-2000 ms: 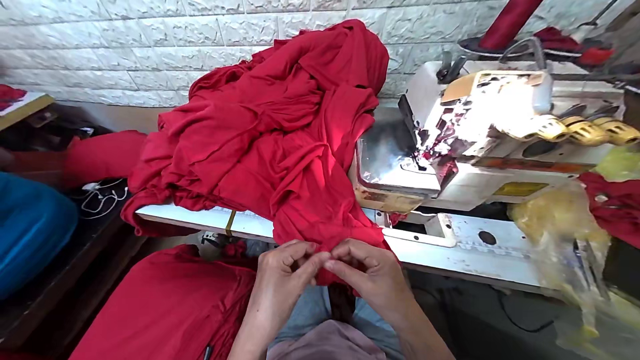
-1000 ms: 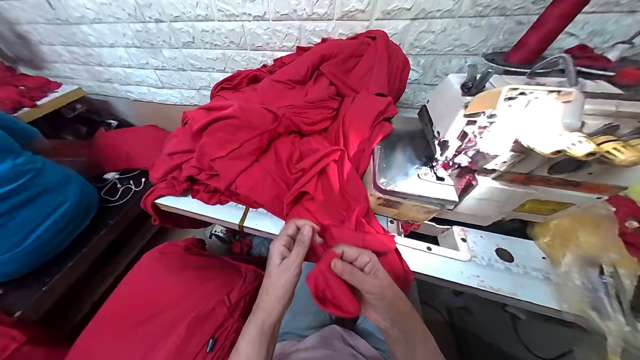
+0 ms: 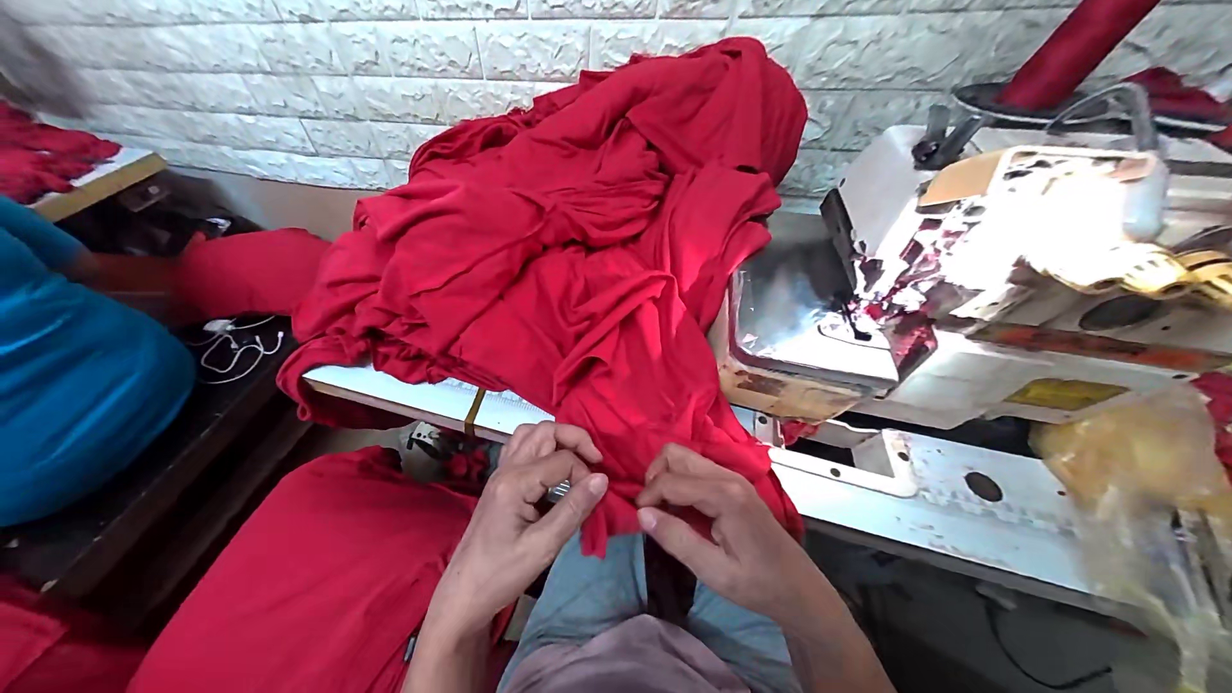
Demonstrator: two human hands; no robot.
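Observation:
A big heap of red knit fabric (image 3: 539, 260) lies over the white sewing table (image 3: 1001, 510), one end hanging over the front edge toward my lap. At that hanging end, my left hand (image 3: 529, 510) has its thumb and fingers bent close together, with a small metal tool, perhaps thread snips, showing at the fingers. To its right my right hand (image 3: 712, 520) is at the cloth's lower edge, thumb and index finger nearly together. Whether either hand pinches the cloth cannot be made out. An industrial sewing machine (image 3: 962, 269) stands to the right of the heap.
More red fabric (image 3: 318, 577) is piled at my lower left. A person in a blue top (image 3: 77, 366) sits at the left, near a white cable (image 3: 236, 351). A red thread cone (image 3: 1078, 58) stands behind the machine, and a clear plastic bag (image 3: 1136, 462) hangs at the right.
The rounded flap of red cloth that my right hand held out a second ago is no longer raised. Both hands remain at the hanging end, with their fingers repositioned.

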